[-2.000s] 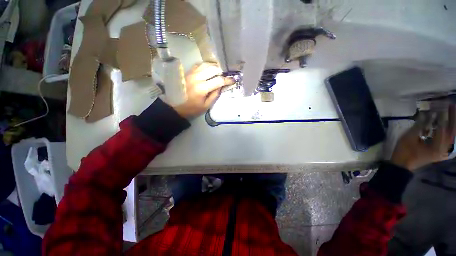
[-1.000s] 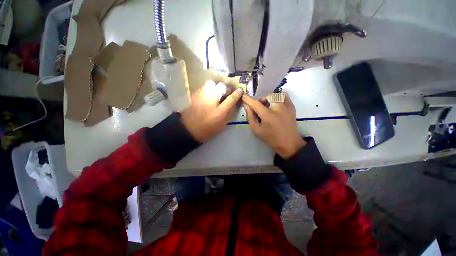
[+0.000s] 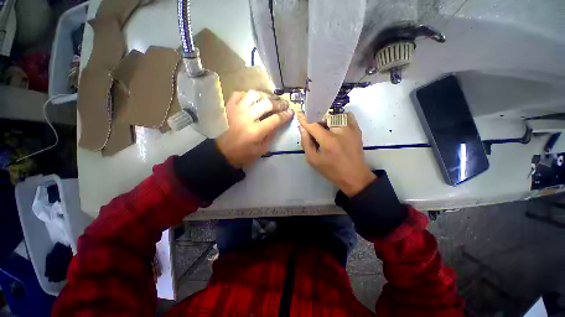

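Note:
A tan piece point(image 3: 249, 80) lies at the presser foot point(image 3: 297, 97) of the white-grey sewing machine head point(image 3: 337, 43). My left hand point(image 3: 253, 127) presses on this piece left of the needle area, with its fingertips close to the foot. My right hand point(image 3: 337, 148) is just right of it, with its fingertips at the near edge of the piece, below the ribbed brass-coloured block point(image 3: 337, 120). The fingertips of both hands nearly meet. The needle itself is too small to make out.
More tan pieces point(image 3: 152, 86) with pale stitched edges lie on the left of the table. A lamp point(image 3: 201, 102) on a ribbed stem stands beside my left hand. A black smartphone point(image 3: 451, 130) lies on the right. A ribbed knob point(image 3: 395, 56) is on the head. A bin point(image 3: 54, 235) stands left.
My right hand has come from the table's far right to the needle area. The lamp and machine head appear shifted slightly left since one second ago. My left hand stays on the piece.

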